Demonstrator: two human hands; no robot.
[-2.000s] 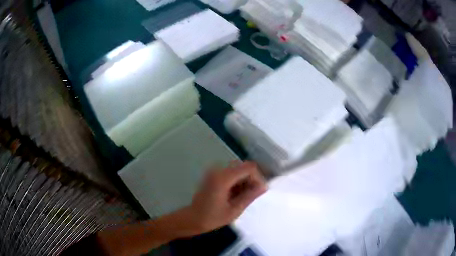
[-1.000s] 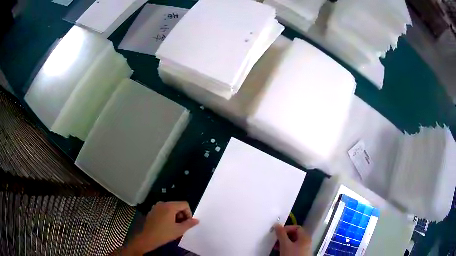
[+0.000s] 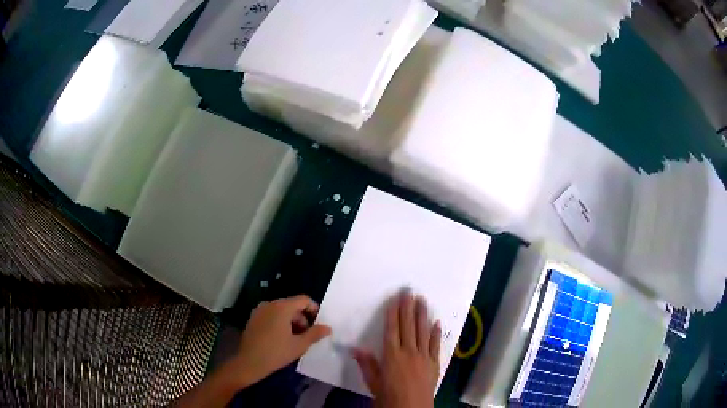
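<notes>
A white backsheet (image 3: 398, 263) lies tilted in front of me, small dark marks near its lower right edge; what is under it is hidden. My left hand (image 3: 275, 339) pinches its lower left edge between thumb and curled fingers. My right hand (image 3: 405, 347) lies flat on its lower part, palm down, fingers extended and slightly apart, holding nothing. A dark blue solar cell string (image 3: 562, 343) lies at right on a pale stack. More backsheets are in the top-middle stack (image 3: 327, 52), beside the thick milky EVA film stack (image 3: 482, 119).
Grey-green plates (image 3: 203, 203) are stacked at left, beside the wire rack (image 3: 96, 343). A yellow loop (image 3: 472, 333) is right of the backsheet. Small white offcuts (image 3: 328, 219) dot the green mat. A paper label (image 3: 574, 213) lies on a pale sheet; ragged-edged sheets (image 3: 677, 231) stand at far right.
Two seconds ago one hand was over the grey-green stack. Since one second ago, my right hand has moved from the backsheet's lower right edge onto its surface and flattened. My left hand stays at the left edge.
</notes>
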